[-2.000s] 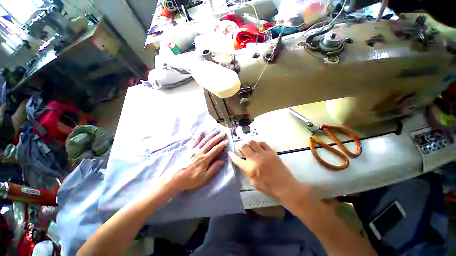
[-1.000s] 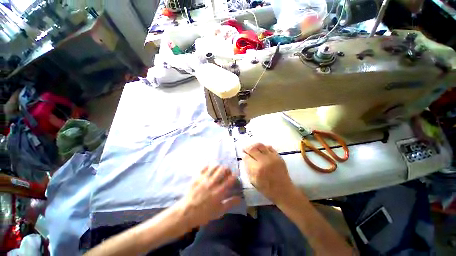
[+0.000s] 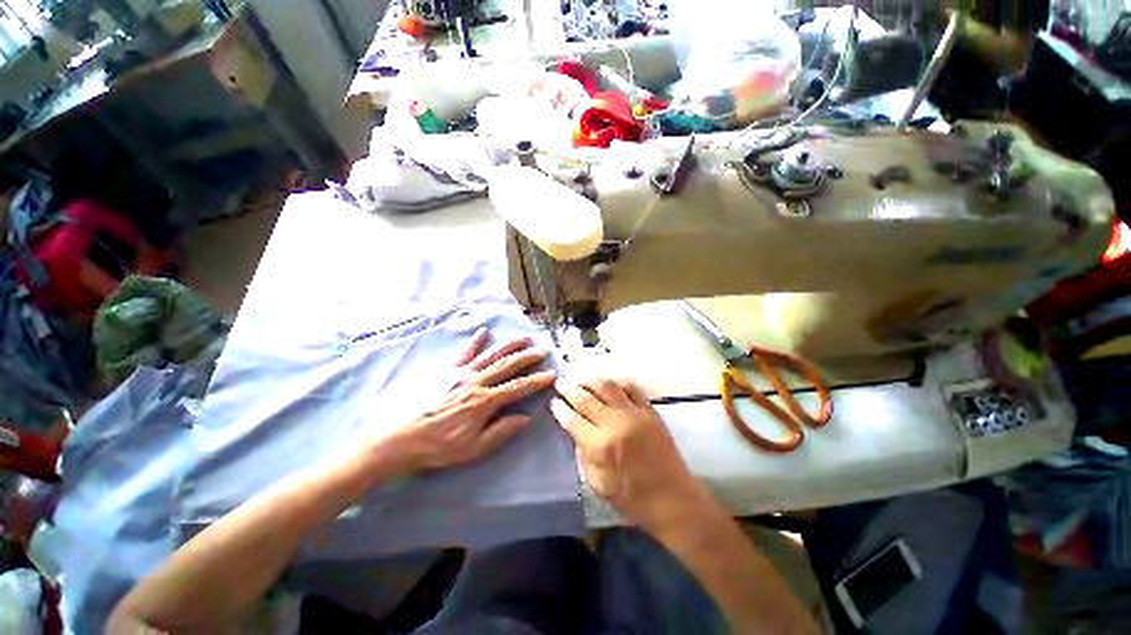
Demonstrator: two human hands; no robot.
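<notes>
A light grey-blue garment panel [image 3: 298, 422] is spread on the table left of the needle, with a narrow dark slit [image 3: 403, 325] across it. My left hand [image 3: 469, 407] lies flat on the panel, fingers spread, fingertips just left of the presser foot. My right hand [image 3: 620, 440] is at the panel's right edge, fingers bent, thumb and fingertips on the cloth edge just in front of the presser foot [image 3: 585, 333]. Whether it pinches the edge is hard to see. The cream-beige sewing machine [image 3: 769, 236] stands behind my hands.
Orange-handled scissors [image 3: 771, 395] lie right of the needle. A box of round metal bits [image 3: 992, 412] is at the table's right end. A smartphone [image 3: 878, 581] lies on dark cloth below. Red cloth [image 3: 605, 118] is behind the machine. Grey-blue cloth [image 3: 106, 484] hangs at left.
My left hand has moved from near the table's front edge up onto the panel beside the needle. My right hand stays at the panel's edge. The view has shifted slightly.
</notes>
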